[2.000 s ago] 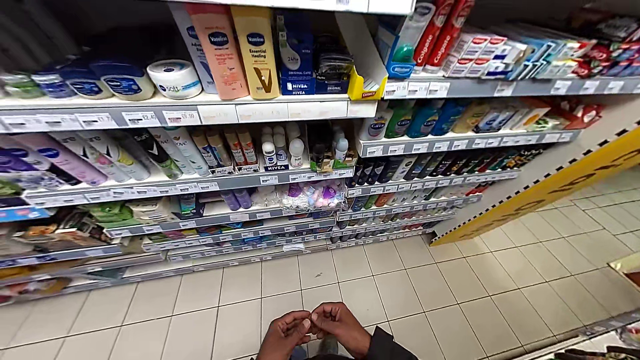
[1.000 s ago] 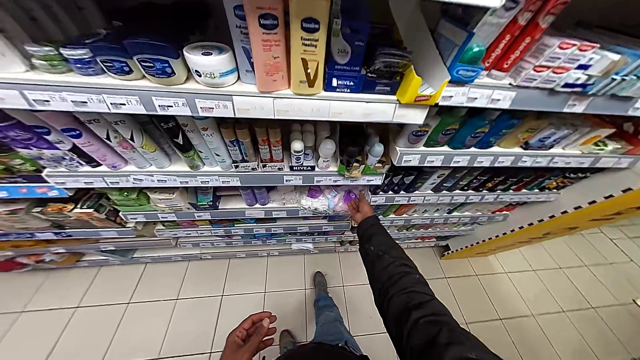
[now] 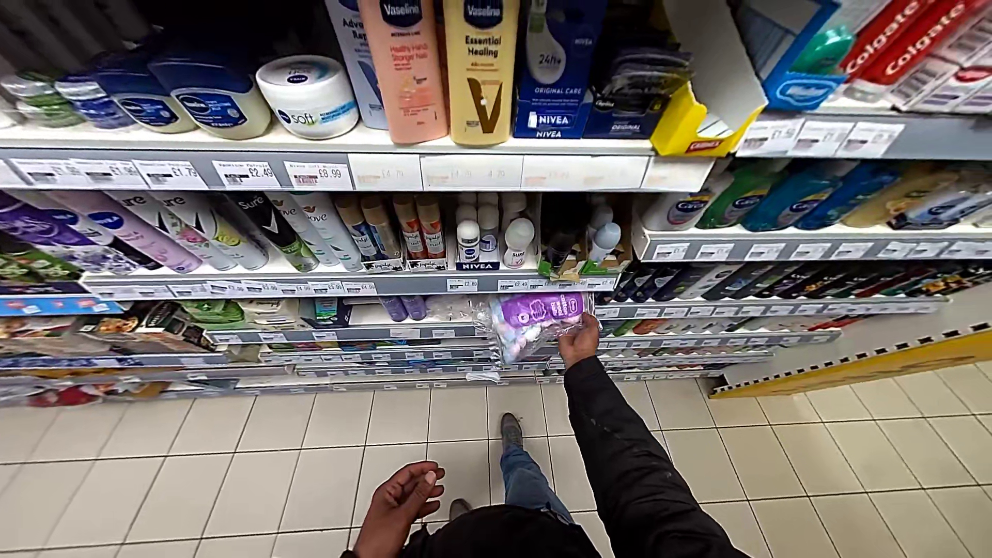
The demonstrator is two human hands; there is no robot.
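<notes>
My right hand (image 3: 580,341), at the end of a black sleeve, grips the right edge of a clear plastic bag of pastel cotton wool balls (image 3: 521,329) with a purple label. The bag is in front of the lower shelves, just under the shelf of roll-on deodorants (image 3: 518,239). Its left end overlaps the shelf where purple cans (image 3: 404,308) stand. My left hand (image 3: 404,504) is low over the tiled floor, fingers loosely curled and apart, holding nothing.
Lotion bottles (image 3: 482,70), a white cream jar (image 3: 308,97) and petroleum jelly tubs (image 3: 209,97) fill the upper shelf. Spray cans (image 3: 209,229) lean below. Mouthwash bottles (image 3: 798,198) stand at right. A yellow-edged panel (image 3: 868,360) rises from the floor (image 3: 256,465) at right.
My hands were close together two seconds ago. My right arm has since reached out to the shelves, and the cotton wool bag is now held out in my right hand.
</notes>
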